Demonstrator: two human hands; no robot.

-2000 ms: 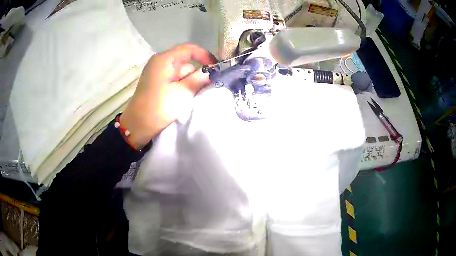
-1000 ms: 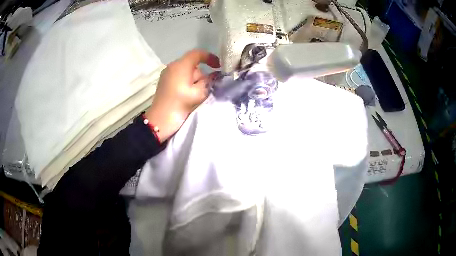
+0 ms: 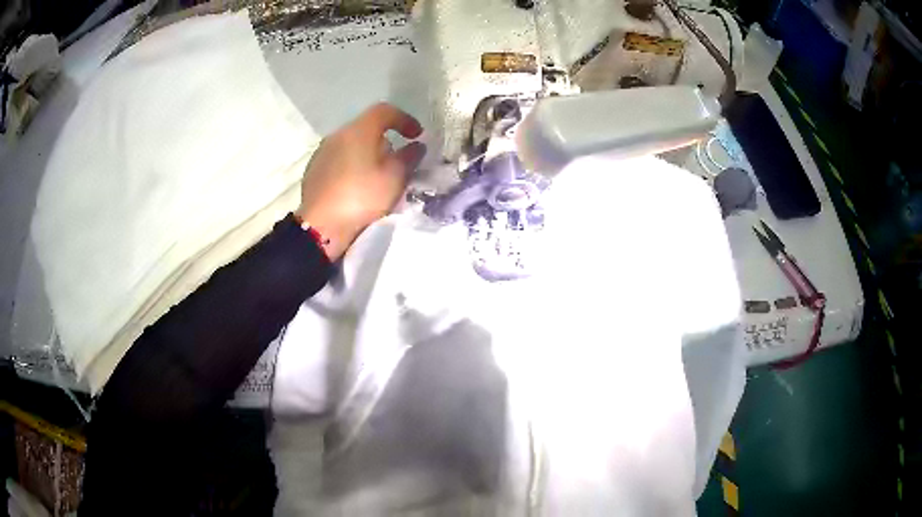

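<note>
White garment cloth [image 3: 617, 303] lies under the needle area, spreads over the machine's right side and hangs down in front of me; the bright light washes out its detail. The presser foot and needle area [image 3: 502, 237] shows bluish metal at the cloth's upper part. My left hand [image 3: 359, 174] is left of it, beside the dark metal guide [image 3: 445, 205]. Its upper two digits are apart with nothing between them; the other fingers are hidden against the cloth's edge. My right hand is not in view.
A stack of cut panels [image 3: 172, 172] lies left. The machine head [image 3: 495, 30] stands behind, with a translucent grey guard [image 3: 622, 123] above the cloth. A dark phone [image 3: 773, 157], snips [image 3: 789, 263] and red cord [image 3: 812, 348] are at the right.
My left hand has moved off the dark guide and thin thread it was at, and its digits have spread. The cloth's folds at lower left have shifted. The camera view has moved slightly.
</note>
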